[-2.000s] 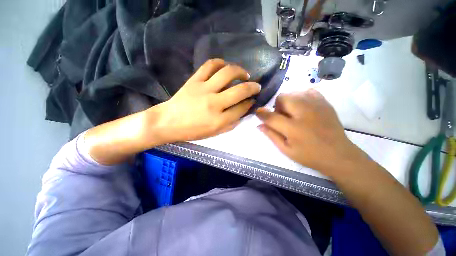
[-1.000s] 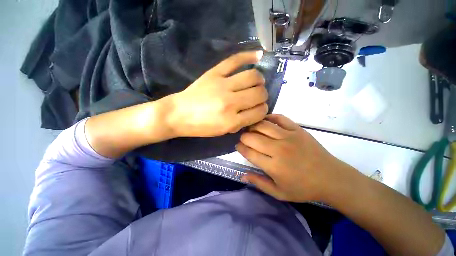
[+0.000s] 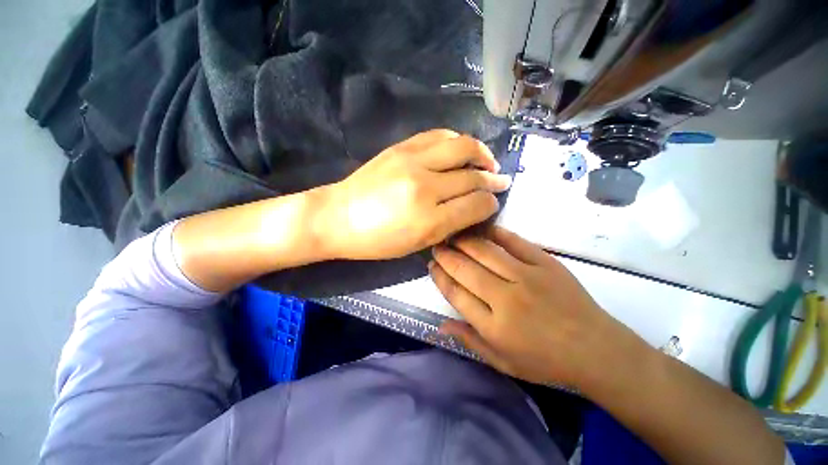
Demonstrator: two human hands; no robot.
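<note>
The dark grey garment (image 3: 272,118) lies heaped on the table left of the needle, with its edge under the presser foot (image 3: 536,116) of the white sewing machine (image 3: 667,54). My left hand (image 3: 413,195) lies on the garment just in front of the foot, fingers bent onto the cloth near its edge. My right hand (image 3: 527,304) is close in front of it, fingertips on the near edge of the cloth, touching or almost touching my left hand. The fingertips' grip on the cloth is partly hidden.
Scissors with green and yellow handles (image 3: 778,350) lie at the right. Black snips (image 3: 785,213) lie behind them. A grey knob (image 3: 616,184) is right of the needle. A ruler strip (image 3: 390,316) runs along the front edge. A blue bin (image 3: 272,331) is below.
Since two seconds ago, the cloth has come forward over the table's front edge, and my right hand has moved left and nearer onto it. The view has shifted slightly, showing more of the machine head.
</note>
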